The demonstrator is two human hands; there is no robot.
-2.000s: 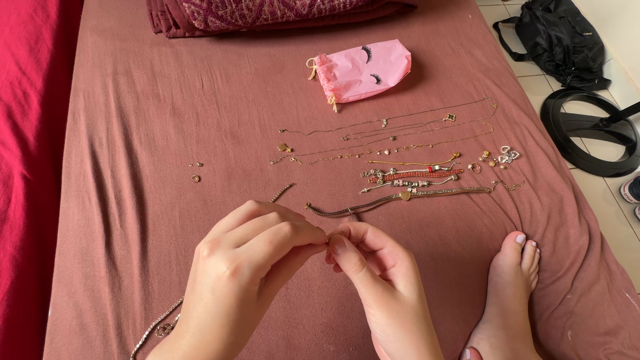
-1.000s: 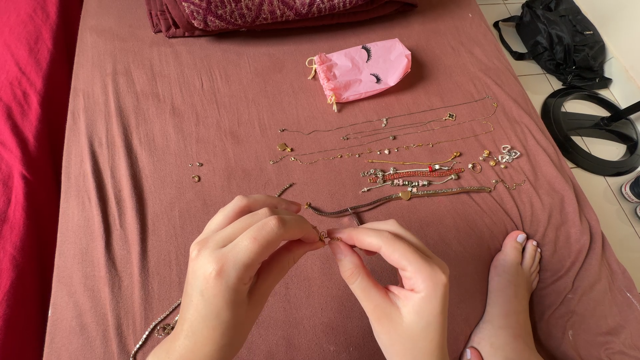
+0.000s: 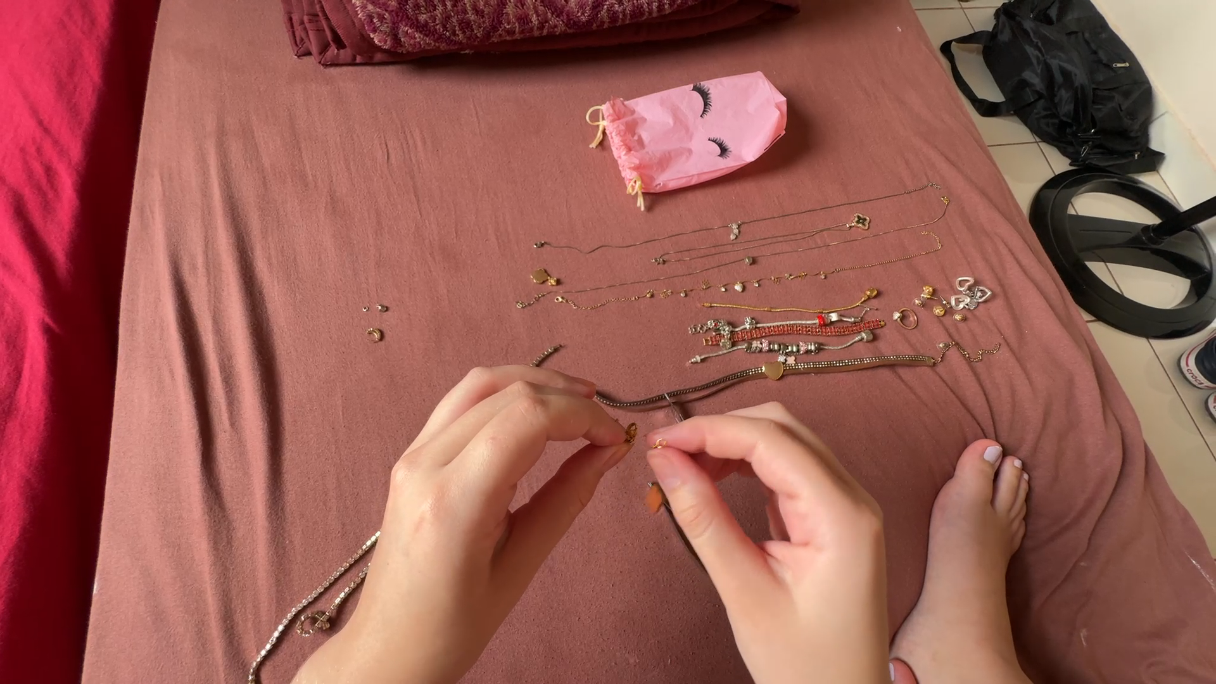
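My left hand [image 3: 494, 494] pinches a small gold-coloured jewellery piece [image 3: 630, 433] between thumb and forefinger. Just to its right, my right hand [image 3: 779, 513] pinches another tiny gold-coloured piece [image 3: 659, 444]; a narrow gap separates the two. Past my fingertips a dark chain with a gold heart [image 3: 772, 370] lies across the sheet, partly hidden by my left hand. Beyond it are several bracelets, among them a red one [image 3: 798, 332], and thin necklaces [image 3: 608, 301] stretched out in rows. An orange-brown piece [image 3: 655, 498] on a dark strand lies partly behind my right hand.
A pink drawstring pouch [image 3: 703, 128] lies beyond the necklaces. Small pieces [image 3: 375, 334] are at left, rings and charms [image 3: 969, 294] at right. A silver-coloured chain [image 3: 304, 608] is by my left wrist, a bare foot [image 3: 969, 560] at right. A black bag [image 3: 1069, 81] and round stand base [image 3: 1054, 256] are on the floor.
My fingertips were together at one small piece a second ago; now they are apart, each hand with a small gold-coloured piece. The laid-out jewellery has not plainly moved.
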